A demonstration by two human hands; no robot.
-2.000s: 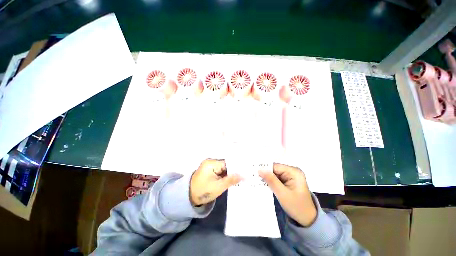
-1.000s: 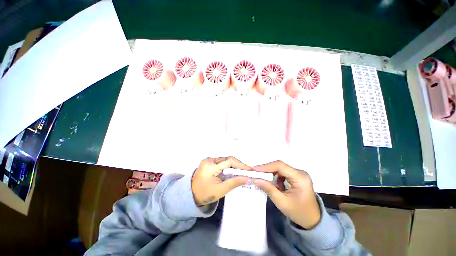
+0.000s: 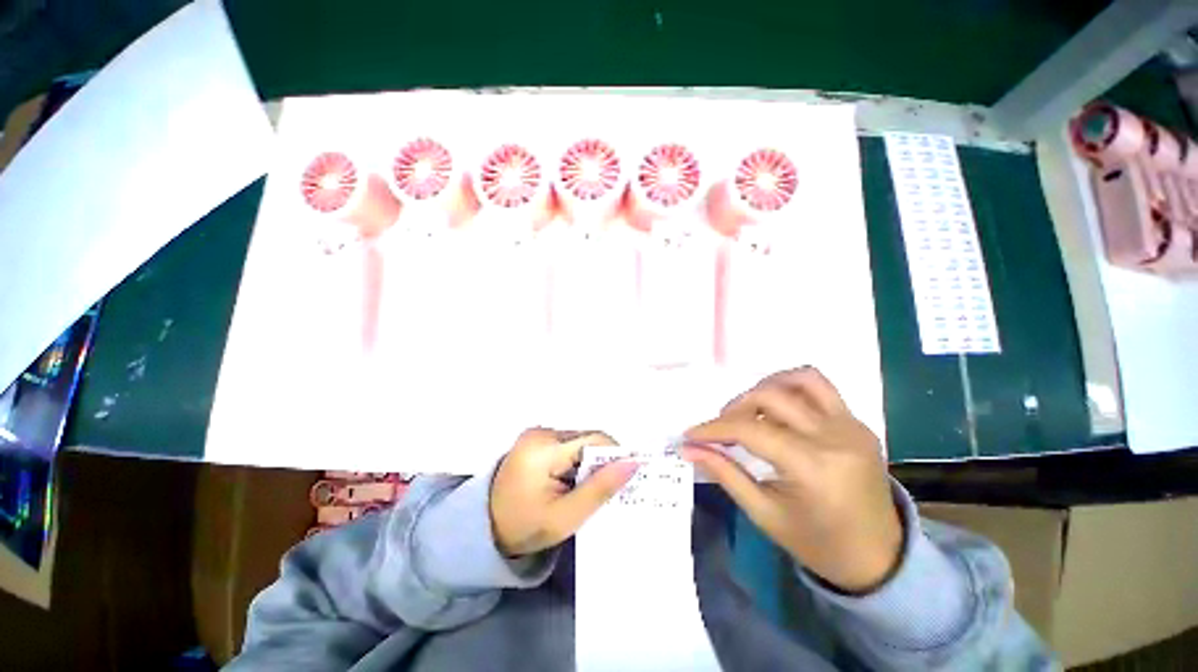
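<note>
My left hand (image 3: 545, 488) holds a narrow white label sheet (image 3: 636, 565) near its upper end, thumb on top. Rows of small black print show near the thumb; the lower part is blank and hangs toward my body. My right hand (image 3: 801, 466) pinches at the sheet's upper right edge with thumb and forefinger; whether a label is between them cannot be told. Several pink handheld fans (image 3: 511, 175) lie in a row on the white work sheet (image 3: 302, 407), heads away from me. Their handles are washed out by glare.
A printed spare label sheet (image 3: 943, 243) lies on the green bench at right. More pink fans (image 3: 1140, 197) are at far right. A loose white sheet (image 3: 125, 184) covers dark printed sheets (image 3: 40, 427) at left. Cartons (image 3: 1117, 578) stand below the bench edge.
The label sheet, earlier bent between both hands, now lies flatter with its print showing. My right hand has turned and lifted to its upper right edge. The view has shifted a little.
</note>
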